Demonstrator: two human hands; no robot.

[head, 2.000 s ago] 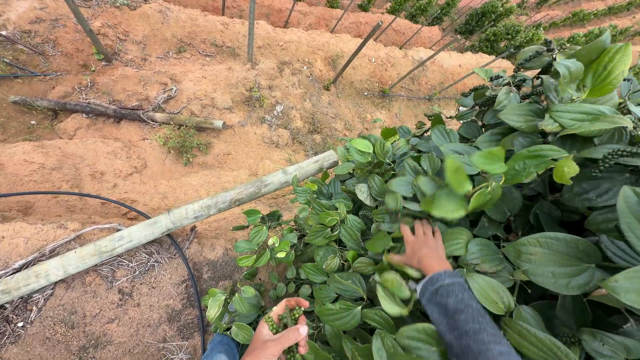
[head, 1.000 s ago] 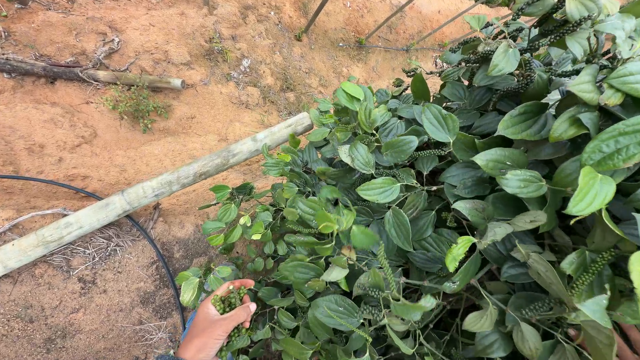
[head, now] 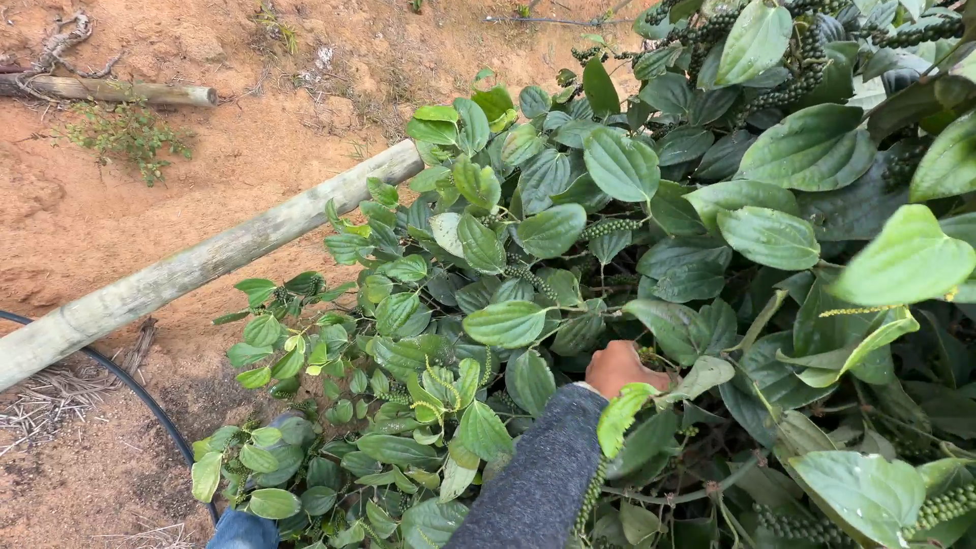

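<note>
My left hand [head: 625, 369], in a dark grey sleeve, reaches in from the bottom middle into a pepper vine [head: 507, 324]. Its back and thumb side show among the leaves; the fingertips are hidden, so what it holds cannot be told. Spikes of green peppercorns hang around it, one [head: 591, 492] beside the sleeve, one [head: 534, 278] above and left of the hand, and others [head: 801, 526] at the lower right. My right hand is not in view.
A wooden post [head: 206, 255] slants from the left edge into the foliage. A black hose [head: 145, 400] curves over the reddish soil at lower left. A cut pole [head: 145, 91] lies at upper left. Blue cloth [head: 244, 530] shows at the bottom edge.
My left hand, which held green peppercorns at the lower left, has moved right into the leaves. My right hand, at the lower right edge one second ago, has left the view.
</note>
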